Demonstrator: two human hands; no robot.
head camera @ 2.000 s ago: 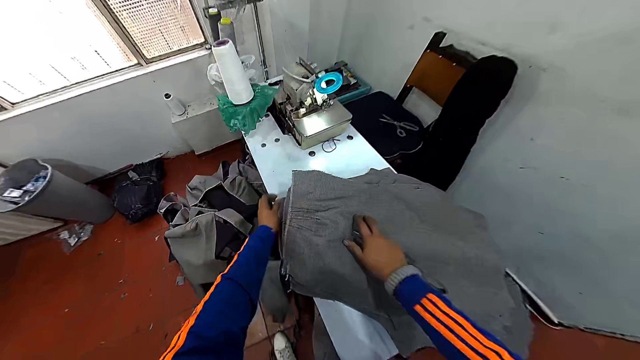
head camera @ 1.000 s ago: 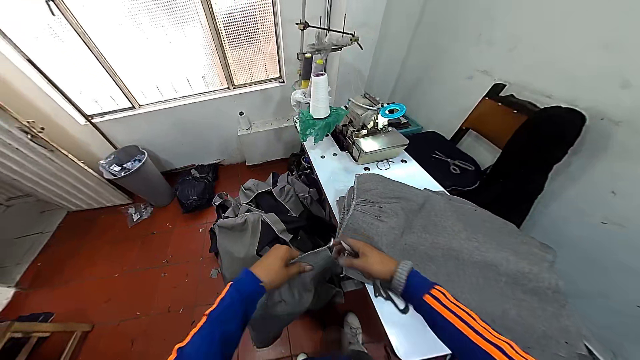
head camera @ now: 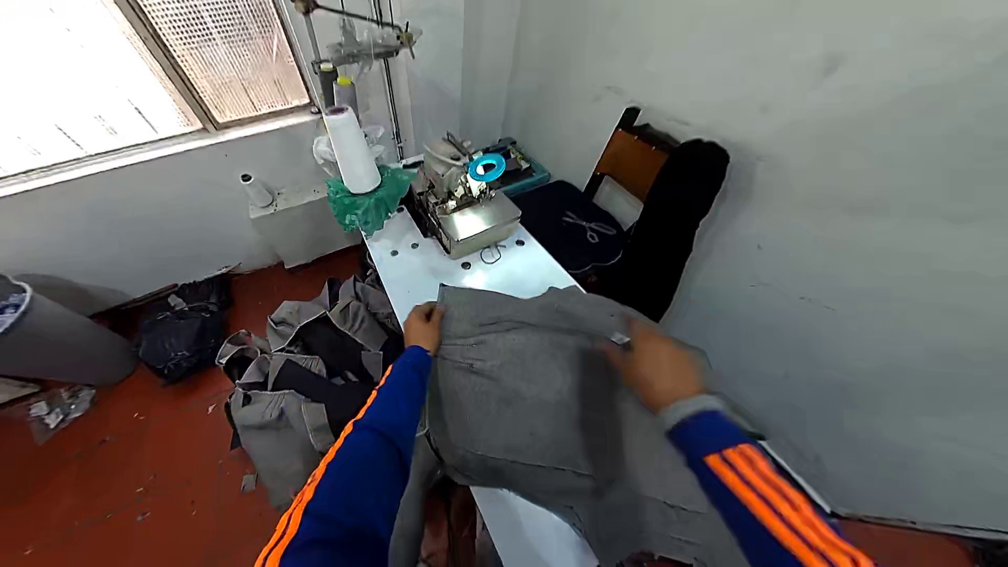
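Note:
A grey cloth garment piece (head camera: 528, 386) lies spread over the white sewing table, with gathers near its left edge. My left hand (head camera: 424, 327) holds that edge at the upper left corner, fingers closed on the cloth. Above the right part of the cloth is my right hand (head camera: 657, 366), blurred, with a small metallic thing at its fingers that I cannot make out. Beyond the cloth stands an overlock sewing machine (head camera: 472, 205) with a blue ring on it. A white thread cone (head camera: 352, 150) stands to its left, by a green plastic bag (head camera: 368, 201).
Grey and black garments (head camera: 315, 378) are heaped on the floor left of the table (head camera: 409, 276). A chair (head camera: 630, 165) holds dark cloth with scissors (head camera: 589, 226) on it. A black bag (head camera: 186, 331) and a grey bin (head camera: 59, 339) stand at left; the wall is at right.
My left hand has moved from a grey piece beside the table to the spread cloth's upper left corner. My right hand has moved right, over the cloth. The view has shifted.

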